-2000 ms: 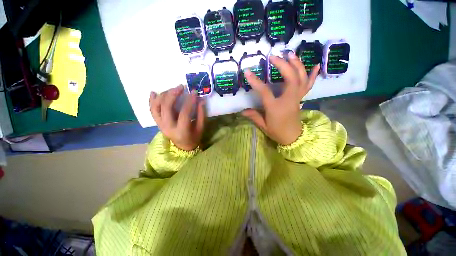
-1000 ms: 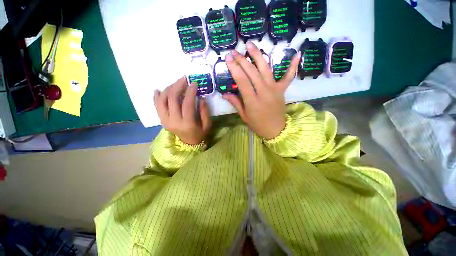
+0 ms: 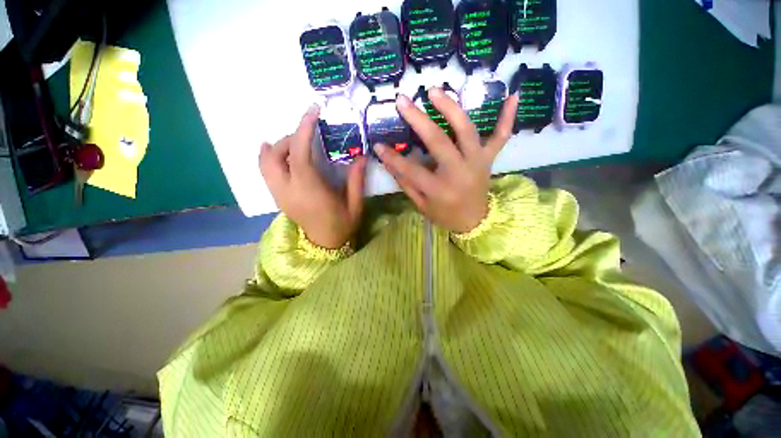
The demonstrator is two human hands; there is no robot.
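Several strapless smartwatches lie in two rows on a white work sheet [image 3: 223, 77]; most screens show green text on black. The leftmost front watch [image 3: 342, 137] has a pale purple case and a dark screen with small green and red buttons. The black watch [image 3: 390, 124] beside it also shows a red button. My left hand [image 3: 312, 184] is at the left front watch, fingers apart, index fingertip by its upper left corner. My right hand [image 3: 450, 171] is spread over the front row, thumb at the black watch's lower edge, partly covering the watch to its right [image 3: 437, 107].
A yellow scrap [image 3: 120, 120] lies on the green mat [image 3: 184, 171] at left, with a dark red knob [image 3: 88, 157] and cables. Dark items stand at the far left edge. White paper [image 3: 745, 19] is at upper right. A pale striped sleeve or garment [image 3: 728, 222] is at right.
The left front watch went from buttons to green text and back to buttons. My right hand moved left from the middle watches. My left index finger has moved up from that watch's screen.
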